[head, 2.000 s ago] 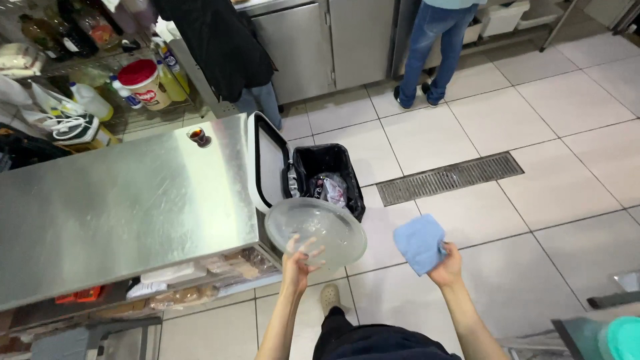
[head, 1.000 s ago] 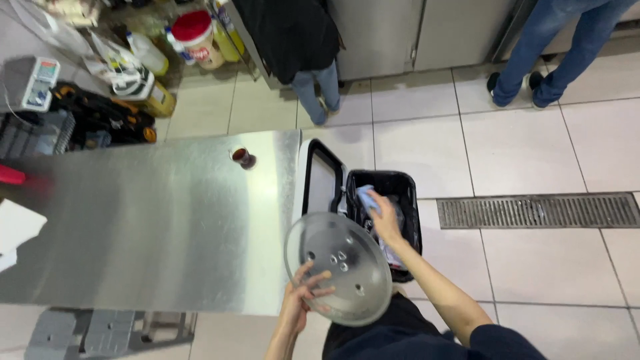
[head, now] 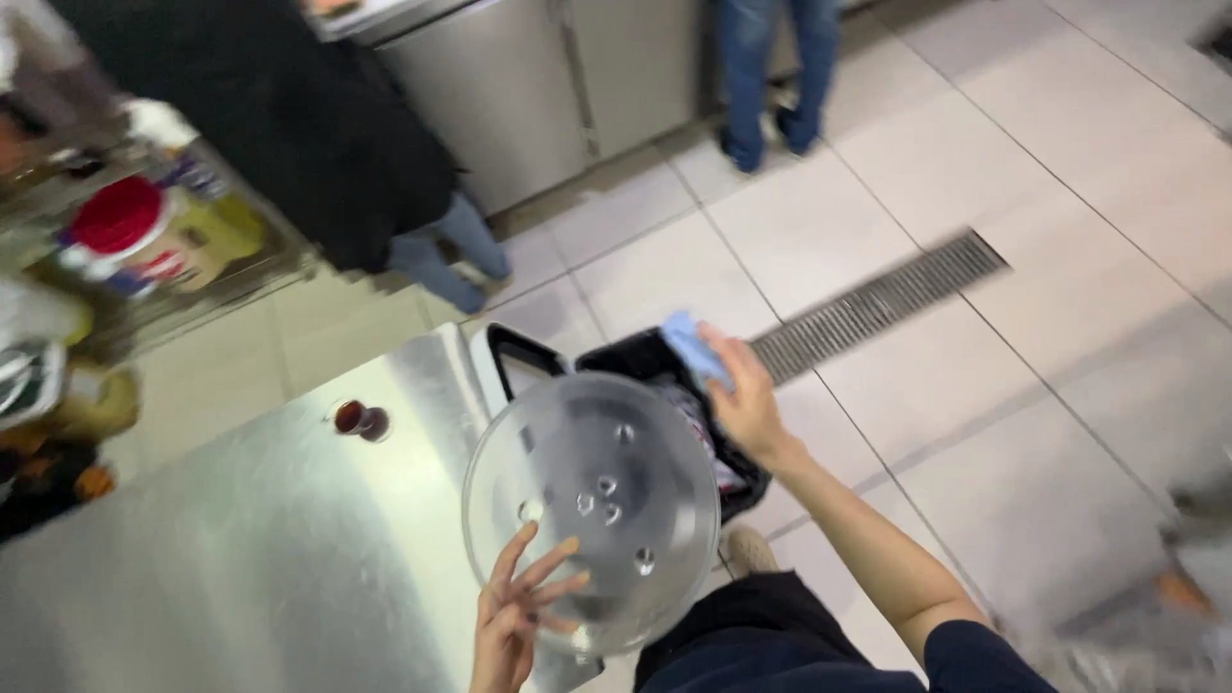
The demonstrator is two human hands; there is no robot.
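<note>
A round clear glass microwave turntable plate (head: 626, 472) is held up by its lower left part in my left hand (head: 525, 597), whose spread fingers show against the glass. My right hand (head: 746, 399) grips a light blue cloth (head: 691, 346) above the far right edge of a black-lined bin (head: 630, 354). Crumpled waste lies in the bin, partly hidden by the plate. The bin's raised lid (head: 520, 356) leans beside the counter edge.
A steel counter (head: 241, 539) at the left bears a small glass of dark red liquid (head: 352, 417). Two people (head: 279, 125) (head: 780, 77) stand beyond, by steel cabinets (head: 500, 96). A floor drain grate (head: 881, 303) lies right of the bin, and stocked shelves are far left.
My right hand with the cloth has moved from out at the right to the bin. The plate, tilted low two seconds ago, now faces the camera more fully. The view has shifted and turned.
</note>
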